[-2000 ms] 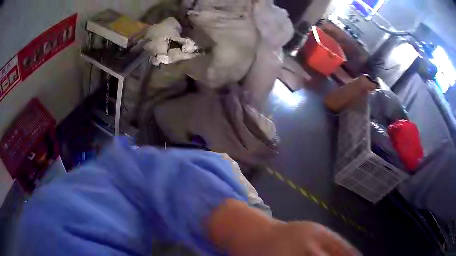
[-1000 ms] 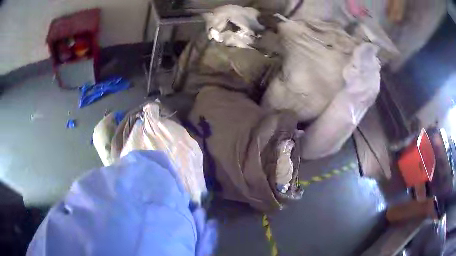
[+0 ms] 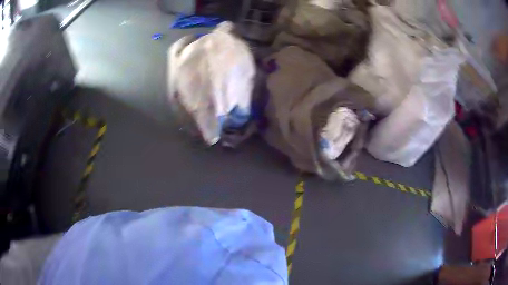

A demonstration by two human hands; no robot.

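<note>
Neither of my hands is in view. A light blue sleeve or smock (image 3: 167, 247) fills the bottom left and centre. Nearest in front on the floor, a pale bulging sack (image 3: 214, 75) stands at the upper middle, with blue material at its lower end. Beside it on the right lies a brown sack (image 3: 301, 106), its open end showing white contents. A white sack (image 3: 415, 114) lies further right, partly against other sacks.
Yellow-black tape (image 3: 295, 220) runs along the grey floor (image 3: 189, 178), with more tape at left. A dark grey covered shape (image 3: 33, 72) is at the left edge. Blue strips (image 3: 196, 21) lie at the top. An orange-red container (image 3: 490, 236) is at the right edge.
The view has turned; the sacks now sit higher and further right. The hand seen two seconds ago is out of the picture. The red stand has left the view, and left floor tape has appeared.
</note>
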